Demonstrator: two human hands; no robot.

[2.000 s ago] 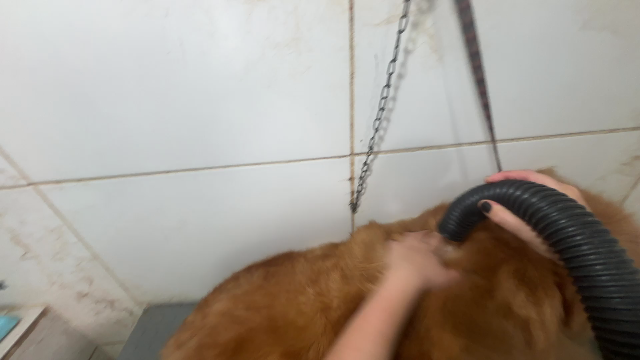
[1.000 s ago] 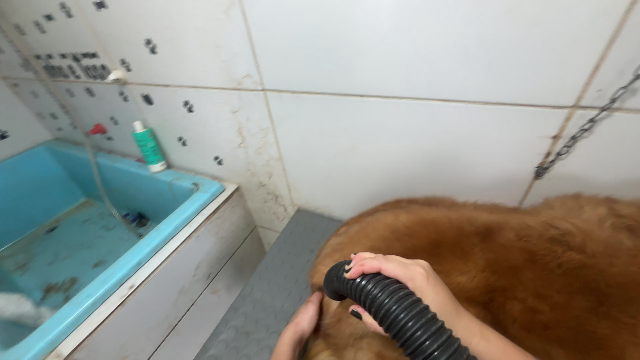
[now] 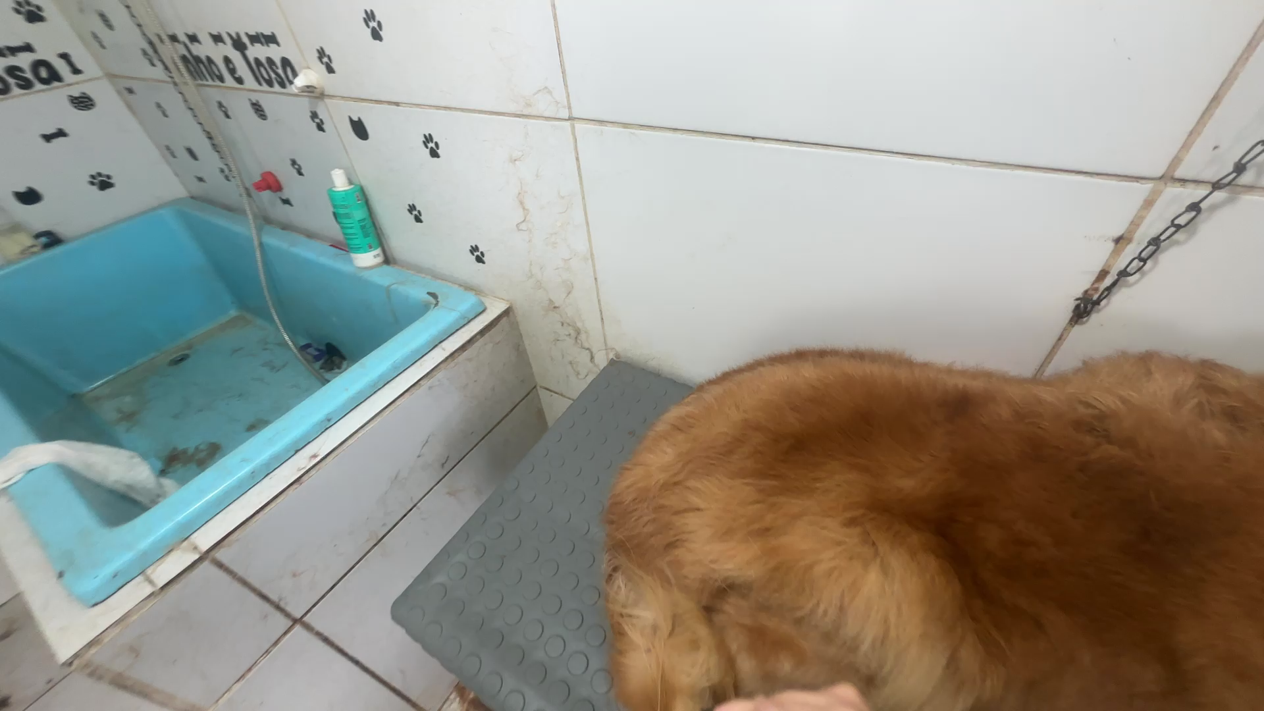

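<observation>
A dog with thick reddish-brown fur [image 3: 889,513] fills the lower right, its rounded rump on the left and its back along the wall. At the bottom edge, only a small part of one hand [image 3: 793,699] shows, low against the fur of its hindquarters. Whether this is my left or my right hand cannot be told, nor what it holds, as the frame cuts off the rest. My other hand is out of view. No black hose can be made out. Under the dog lies a grey table mat with raised round studs [image 3: 523,583].
A blue tub [image 3: 326,415] stands at the left in a tiled surround, with a shower hose [image 3: 259,247] hanging into it. A green bottle [image 3: 355,219] stands on its rim, and a whitish cloth [image 3: 84,464] hangs over the near side. A metal chain [image 3: 1170,232] is fixed to the wall.
Both hands and the black corrugated hose were on the dog; now only part of one hand shows at the bottom. The view has swung left since the earliest frame.
</observation>
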